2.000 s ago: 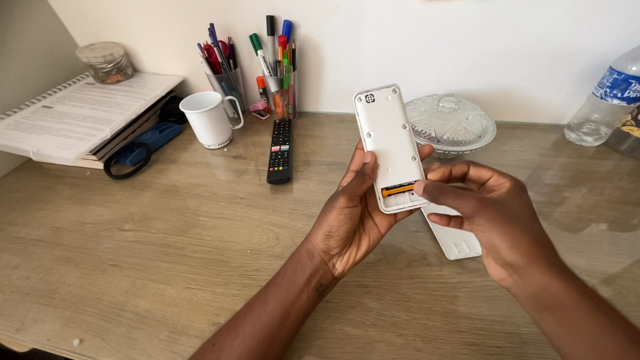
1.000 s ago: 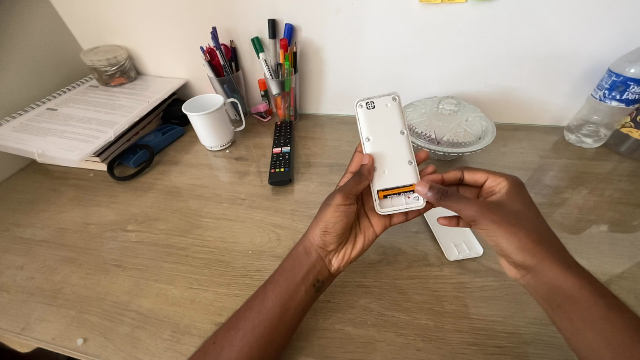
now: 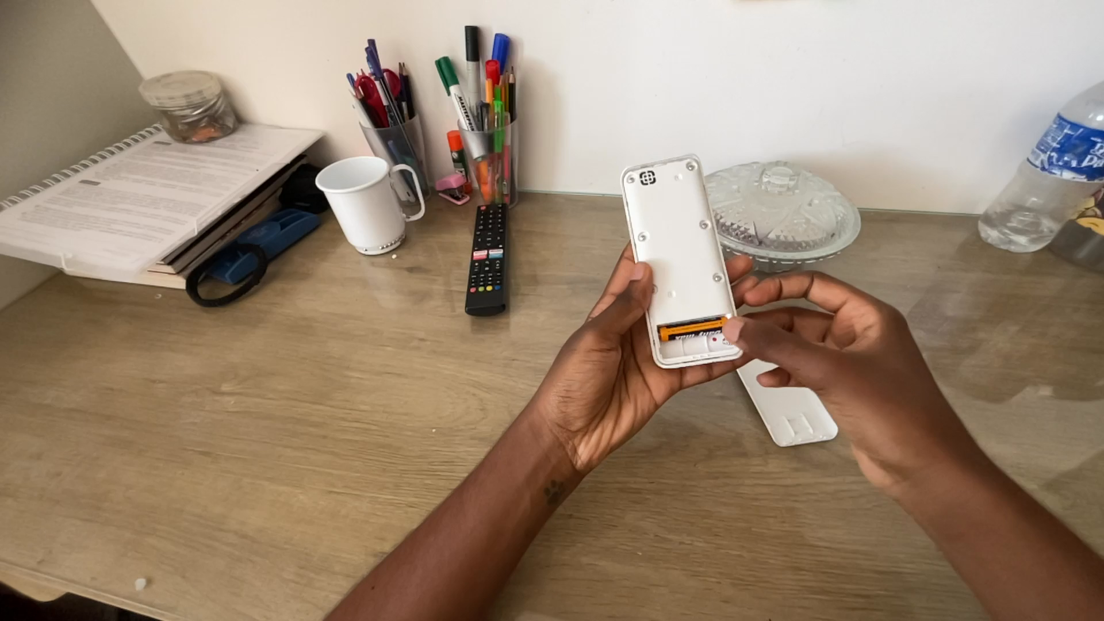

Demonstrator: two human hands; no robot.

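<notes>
My left hand (image 3: 608, 371) holds a white handheld device (image 3: 677, 241), its screwed back facing me and its lower end tilted slightly right. A black and orange battery (image 3: 693, 330) lies crosswise in the compartment at that lower end; below it a part of the compartment shows bare. My right hand (image 3: 828, 362) has its thumb tip at the battery's right end, the other fingers curled behind; whether it grips the battery cannot be told. Under the right hand, a white plastic cover (image 3: 795, 418) lies on the wooden desk, its upper part hidden.
A black remote control (image 3: 488, 263) lies behind, left of the device. Farther left are a white mug (image 3: 366, 207), pen holders (image 3: 487, 155), and papers (image 3: 147, 190) bearing a lidded jar (image 3: 190, 108). A lidded glass dish (image 3: 780, 211) and a plastic bottle (image 3: 1035, 190) stand at the right.
The battery shows more flatly in the compartment than two seconds ago, when mostly its orange edge was visible. Both hands have stayed nearly in place.
</notes>
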